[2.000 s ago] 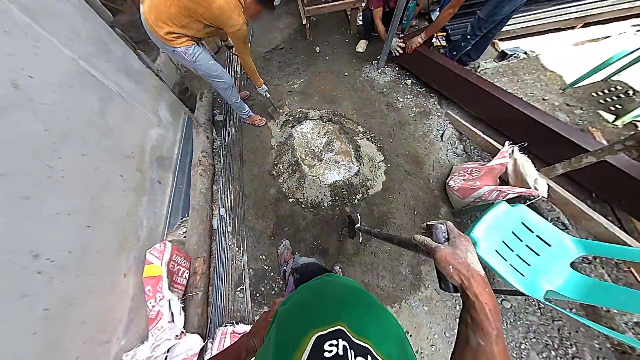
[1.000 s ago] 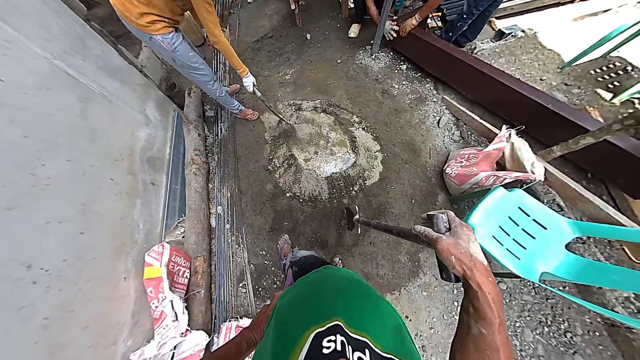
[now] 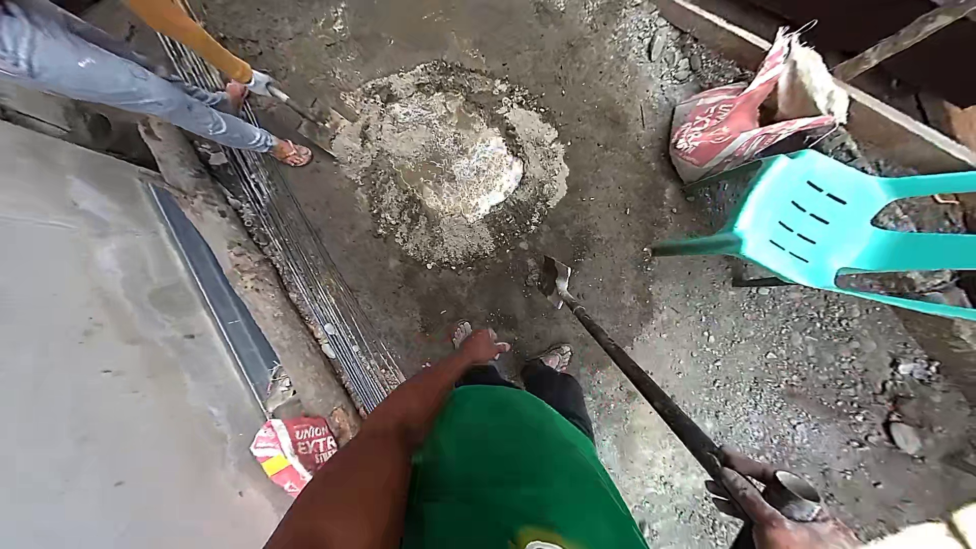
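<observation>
My right hand (image 3: 755, 492) grips the upper end of a long-handled shovel (image 3: 648, 389) at the lower right. The shovel's blade (image 3: 554, 278) rests low near the ground, just below a round heap of wet sand and cement mix (image 3: 457, 168) with a pale, watery middle. My left hand (image 3: 484, 347) hangs in front of my green shirt (image 3: 511, 465), above my feet; it holds nothing that I can see, with its fingers partly curled. At the heap's upper left, a co-worker's gloved hand (image 3: 263, 84) holds a tool handle (image 3: 293, 105) that slants towards the heap's edge.
A turquoise plastic chair (image 3: 808, 221) lies at the right, below a torn red and white cement sack (image 3: 724, 130). Long thin steel rods (image 3: 305, 282) and a log (image 3: 252, 282) run along the left, beside a grey slab (image 3: 99, 343). Another sack (image 3: 297, 450) lies lower left.
My left arm has come forward over my shirt, and the left hand is now in view. My right hand and the shovel's handle have swung down to the lower right. The view has shifted.
</observation>
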